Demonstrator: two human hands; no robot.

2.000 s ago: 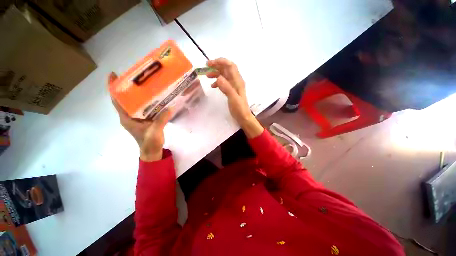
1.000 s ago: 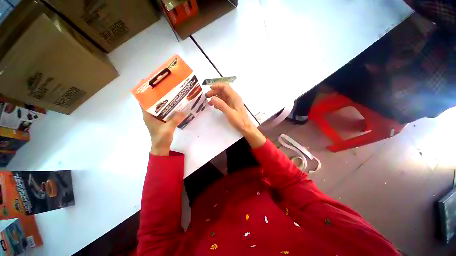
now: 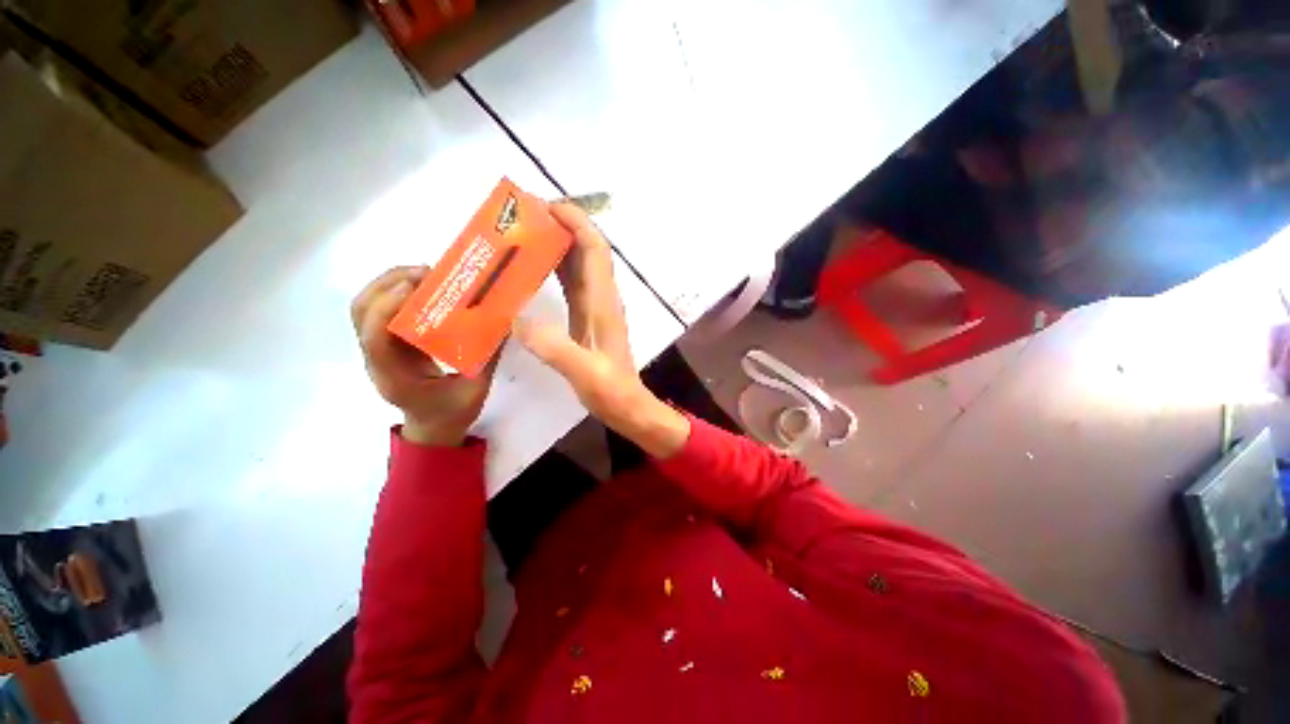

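Observation:
An orange retail box (image 3: 485,283) with a dark slot and white print on the face towards me is held above the white table (image 3: 283,424). My left hand (image 3: 413,354) grips its left and lower side. My right hand (image 3: 587,318) is on its right side, fingers behind the upper right edge and thumb near the lower right edge. A thin grey-green strip (image 3: 591,202) lies on the table just beyond my right fingertips, partly hidden by them.
Brown cartons (image 3: 106,212) stand at the back left. An open carton (image 3: 467,28) holds orange boxes at the top. A dark-fronted box (image 3: 82,587) is at the left. A red stool (image 3: 905,304), a person in dark clothes and curled white ribbon (image 3: 799,403) are at the right.
The box has turned, so an orange slotted face shows instead of the white printed side. My right hand has moved from beside the strip onto the box.

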